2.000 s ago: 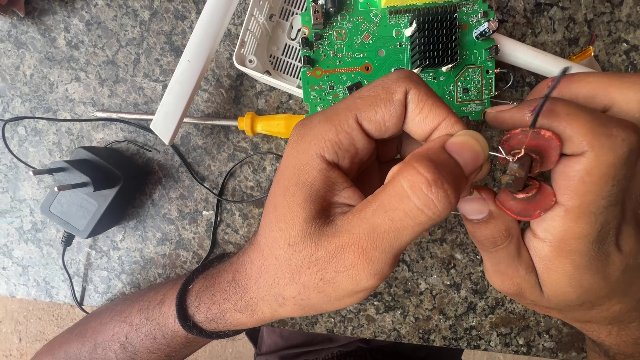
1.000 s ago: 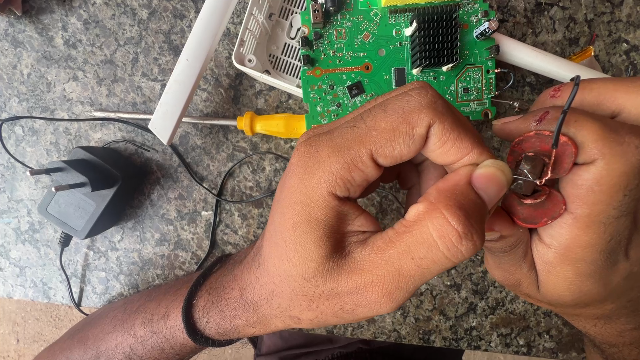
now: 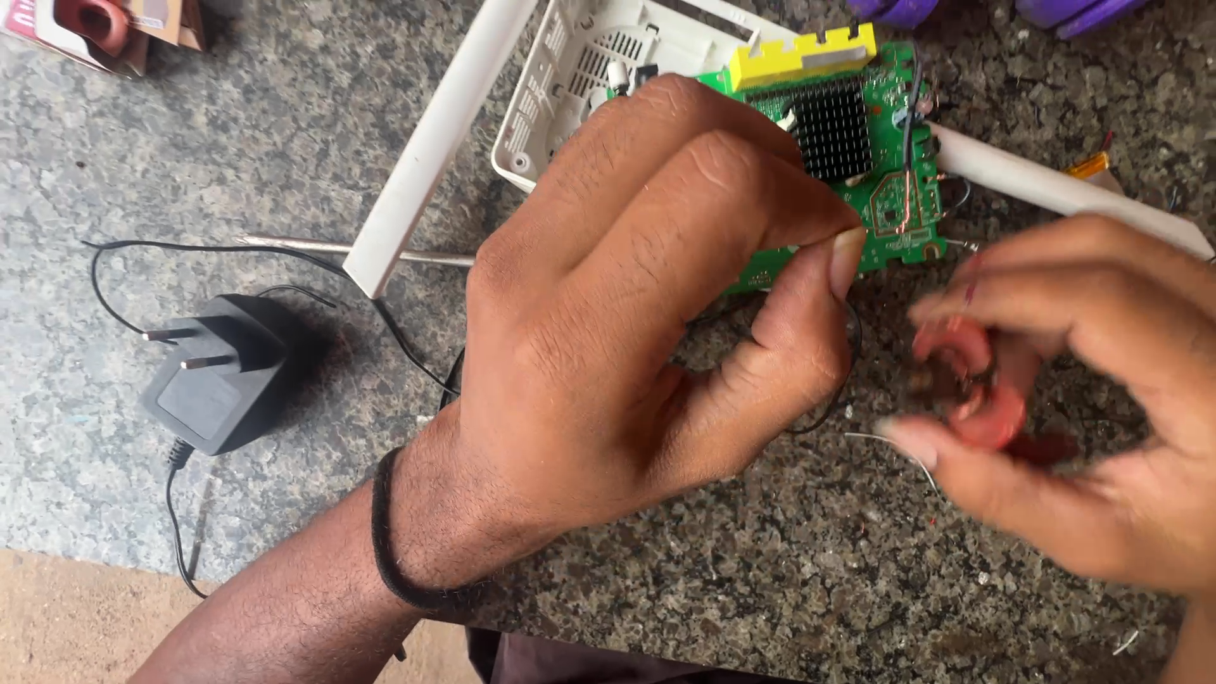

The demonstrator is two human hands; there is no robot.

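My left hand (image 3: pixel 655 313), with a black band at the wrist, is over the middle of the work surface, thumb and forefinger pinched together. Whether something thin is between those tips cannot be seen. To the right, my blurred right hand (image 3: pixel 1092 380) holds a part with red curved pieces (image 3: pixel 993 413) and a dark middle. By the right thumb a thin silvery wire (image 3: pixel 893 440) sticks out. Behind the left hand lies a green circuit board (image 3: pixel 879 214) with a black heat sink (image 3: pixel 834 138). Over the board's right side is a black wire with a bare copper end (image 3: pixel 909 152).
A white vented plastic housing (image 3: pixel 518 114) stands behind the board. White flat bars lie at left (image 3: pixel 437 142) and right (image 3: pixel 1054 176). A black plug-in power adapter (image 3: pixel 223 380) with its cord and a screwdriver's metal shaft (image 3: pixel 323 246) are on the left. Purple objects (image 3: pixel 893 9) show at the top.
The hands, close together at the red part before, are now apart. The black wire that rose from the red part no longer shows there. A black wire now shows over the board.
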